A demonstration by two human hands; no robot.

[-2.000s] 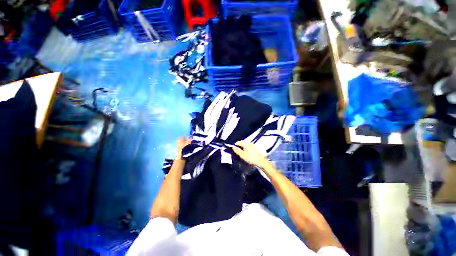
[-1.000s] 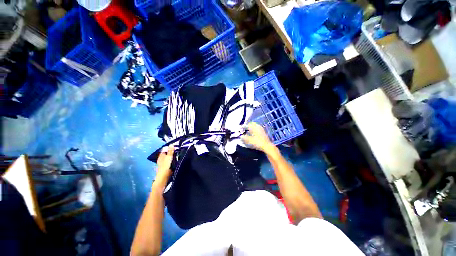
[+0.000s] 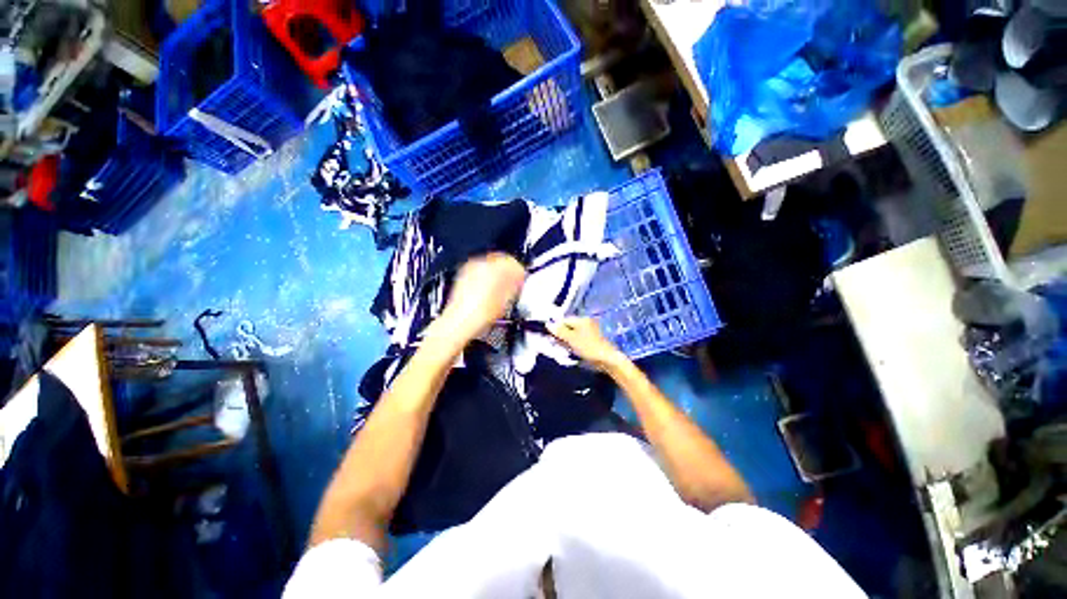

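The black-and-white garment bundle (image 3: pixel 451 439) lies in front of me, against my lap and partly over a blue plastic crate (image 3: pixel 658 275). A dark tie strip (image 3: pixel 541 328) runs across its middle. My left hand (image 3: pixel 486 293) is on top of the bundle, slightly blurred, its fingers bunched; what it holds is hidden. My right hand (image 3: pixel 582 339) grips the tie strip at the bundle's right side, by the white panels.
A blue crate with dark cloth (image 3: pixel 427 170) stands ahead, with tangled offcuts (image 3: pixel 345 181) beside it on the blue floor. A red stool (image 3: pixel 310 35) is beyond. A blue plastic bag (image 3: pixel 784 76) lies on the right table, near a white basket (image 3: pixel 936 152).
My left hand has moved from the bundle's left edge up and right onto its middle, close to my right hand. The right hand has shifted slightly down and left.
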